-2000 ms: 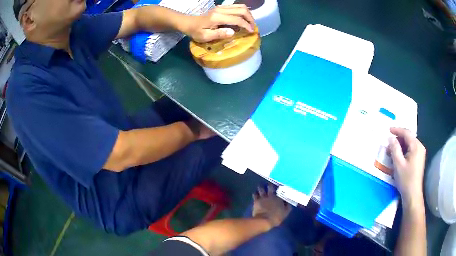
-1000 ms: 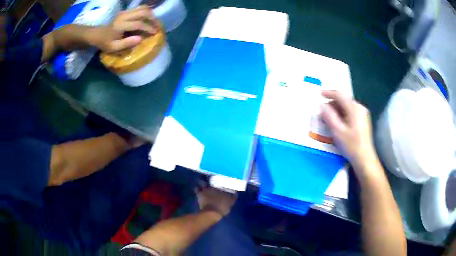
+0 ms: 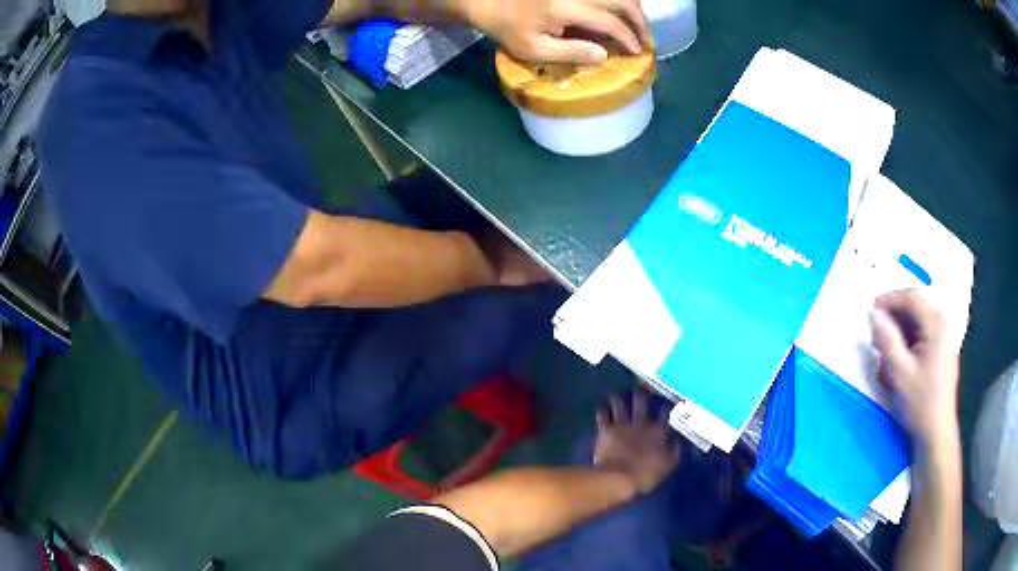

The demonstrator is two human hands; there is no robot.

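Flat printed cartons lie in two side-by-side stacks on the bench. The left stack's top carton shows a blue panel (image 3: pixel 759 268) with a white logo and text; its white tabs stick out over the bench edge. The right stack shows a white panel (image 3: pixel 887 240) with a small blue mark, and blue flaps (image 3: pixel 843 441) towards me. My right hand (image 3: pixel 918 351) rests on the right stack's white panel, fingers bent, with no carton lifted. My left hand (image 3: pixel 636 446) is below the bench edge over my lap, empty, fingers apart.
A person in a navy shirt (image 3: pixel 167 167) sits at left, one hand on a yellow-brown-lidded white unit (image 3: pixel 586 123). Blue and white cartons (image 3: pixel 419 54) lie beyond. A white tub (image 3: pixel 999 446) is at the right edge. A red stool (image 3: pixel 391 468) stands below.
The view swung right, then back left. My right hand stays on the right stack and now covers the orange-brown picture seen before. My left hand remains below the bench edge.
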